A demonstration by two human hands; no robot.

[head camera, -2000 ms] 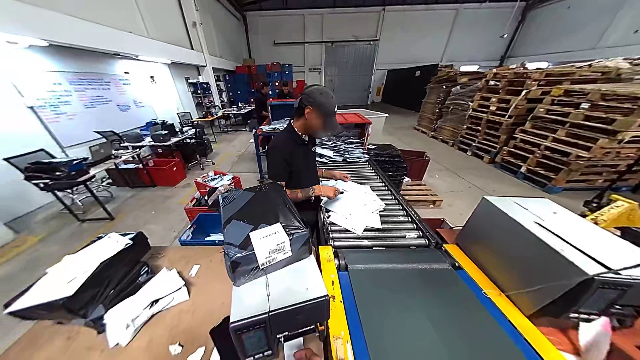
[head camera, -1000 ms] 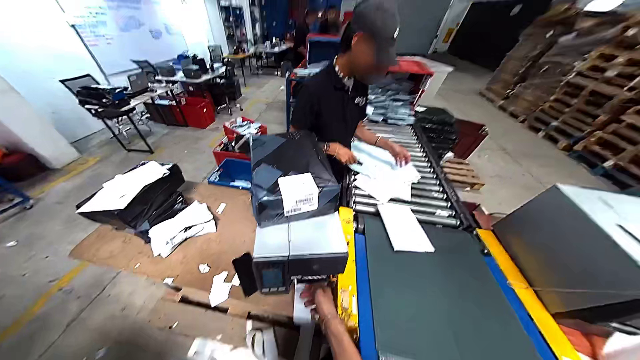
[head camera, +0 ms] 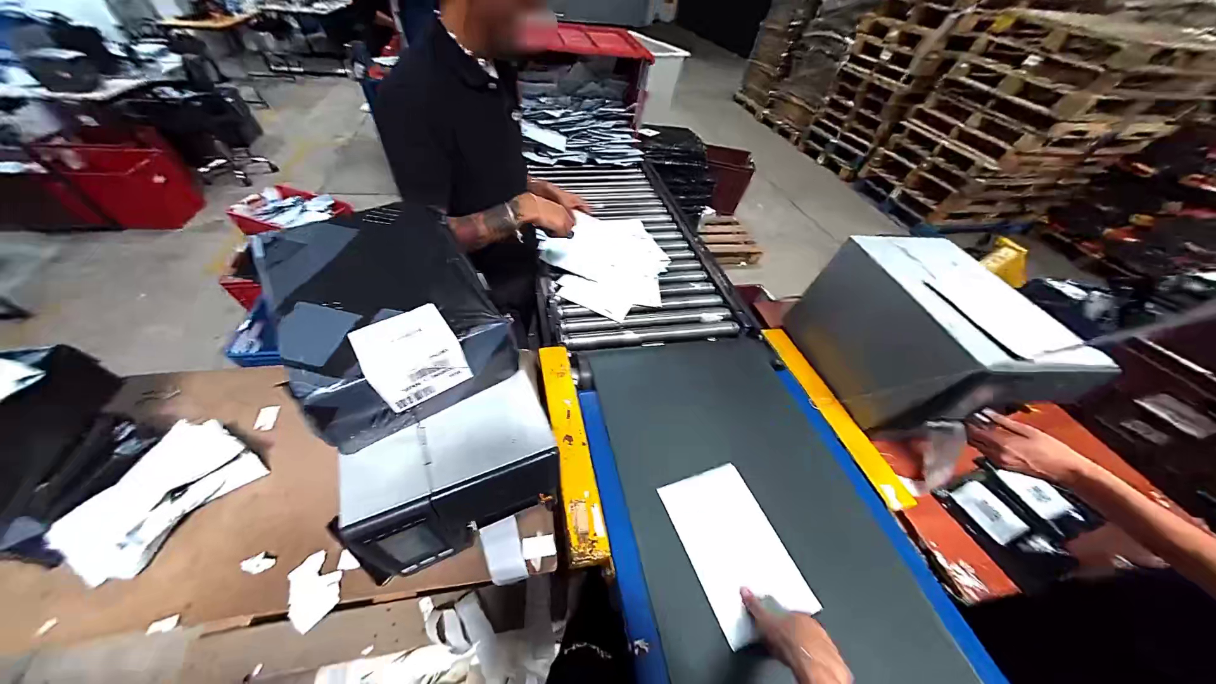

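Observation:
My right hand is low in view over the dark conveyor belt, with its thumb on top of a white rectangular paper. The fingers under it are mostly hidden. My left hand is not in view. Left of the belt stands a label printer with a blank white strip hanging from its front. A black plastic-wrapped package bearing a white label rests on the printer. Beyond the belt, a co-worker's hands touch a pile of white papers on the metal rollers.
Another person's hand is at a second printer on the right, above black labelled packages. Yellow and blue rails edge the belt. Loose white papers lie on the left table. Wooden pallets stand behind.
My right hand has left the left printer's front and is now over the belt. The paper that lay on the belt's far end one second ago is no longer there. The view has shifted right.

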